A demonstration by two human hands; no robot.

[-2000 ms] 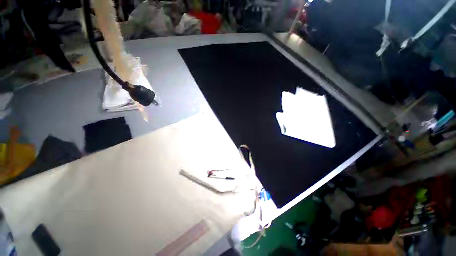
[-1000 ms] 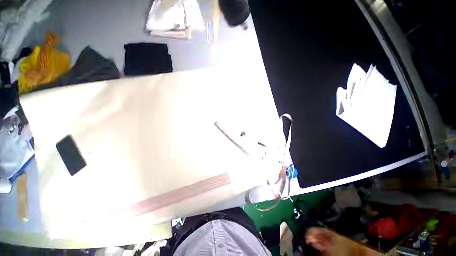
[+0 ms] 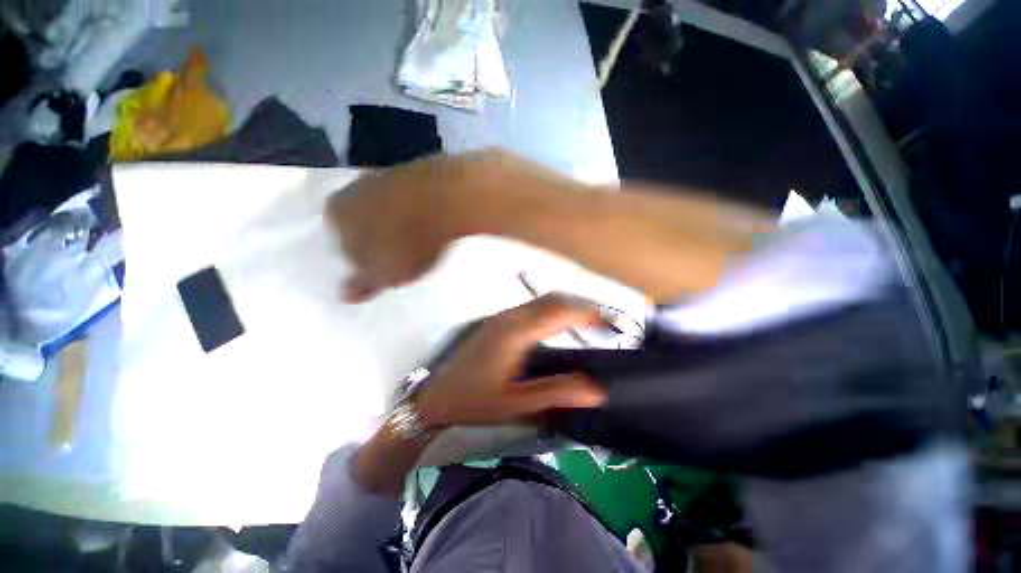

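A large off-white pattern paper [image 3: 258, 437] lies on the pale grey table. My left hand [image 3: 504, 364], with a metal band at the wrist, is low over the paper's right part. Its fingers and thumb are around the end of a dark cloth [image 3: 717, 409], which stretches right, partly blurred. My right hand [image 3: 392, 229] is blurred over the paper's upper middle, its forearm crossing from the right; whether it holds anything cannot be told. Thin dark and pale items near the left hand are partly covered. The pinkish ruler is not visible.
A black phone [image 3: 211, 308] lies on the paper. Behind are a yellow bag [image 3: 174, 118], grey cloth [image 3: 274, 132], a folded black cloth [image 3: 392, 134] and white cloth pieces [image 3: 453, 56]. Black fabric [image 3: 717, 106] lies at the right, with white folded paper mostly hidden. A tan strip [image 3: 69, 392] is far left.
Both hands have come into view over the paper, with dark cloth in the left. They cover the paper's right part. The camera view has shifted, so the phone appears further right.
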